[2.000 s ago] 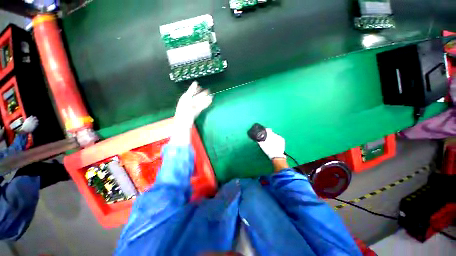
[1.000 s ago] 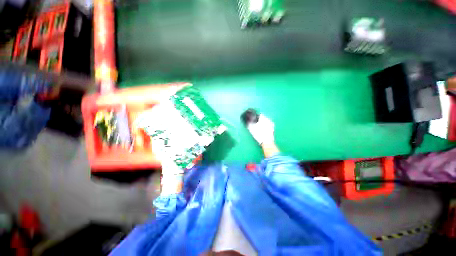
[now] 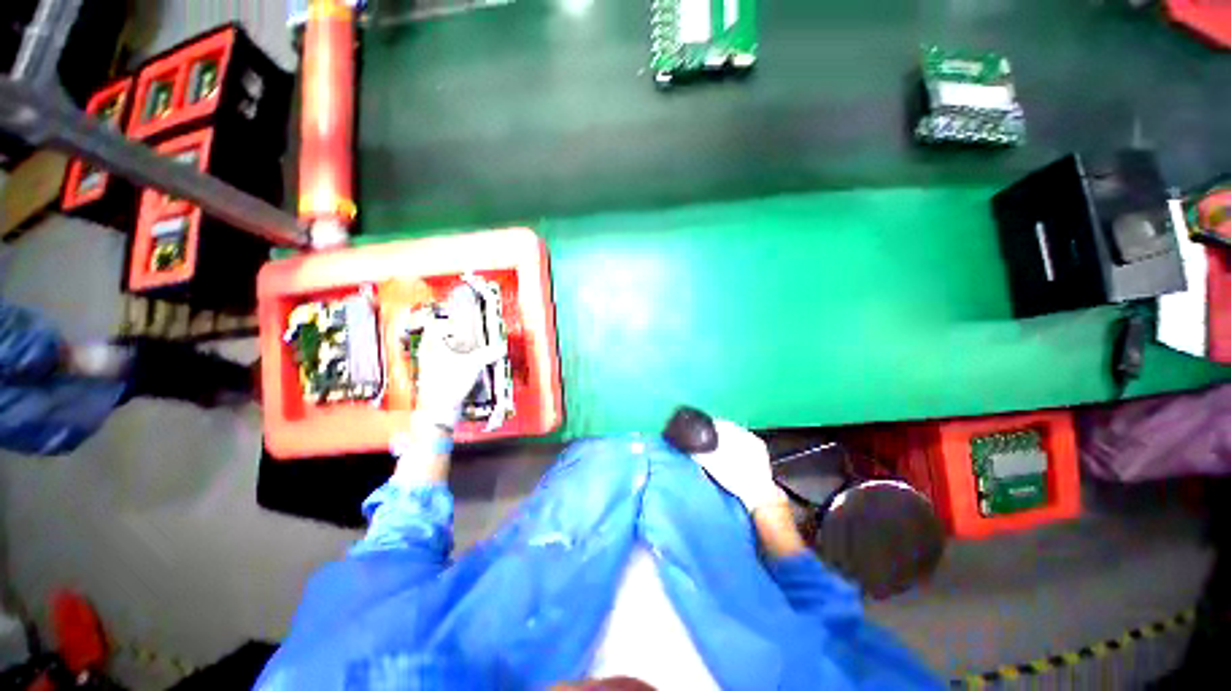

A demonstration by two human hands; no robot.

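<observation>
A red-orange foam tray with two pockets sits at the left end of the green bench. One circuit board lies in its left pocket. Another circuit board is in the right pocket, partly hidden by my left hand. My gloved left hand is on this board, with its fingers over the light block; the fingertips are hard to make out. My gloved right hand holds a black barcode scanner at the bench's front edge, close to my body.
Circuit boards lie on the dark green conveyor. A black box stands on the bench at right. A round stool and a tray with a board are below the front edge. Stacked trays and another person's sleeve are at left.
My left hand has taken a board from the conveyor and brought it down into the tray's right pocket. My right hand has drawn the scanner back towards my body. The view has shifted.
</observation>
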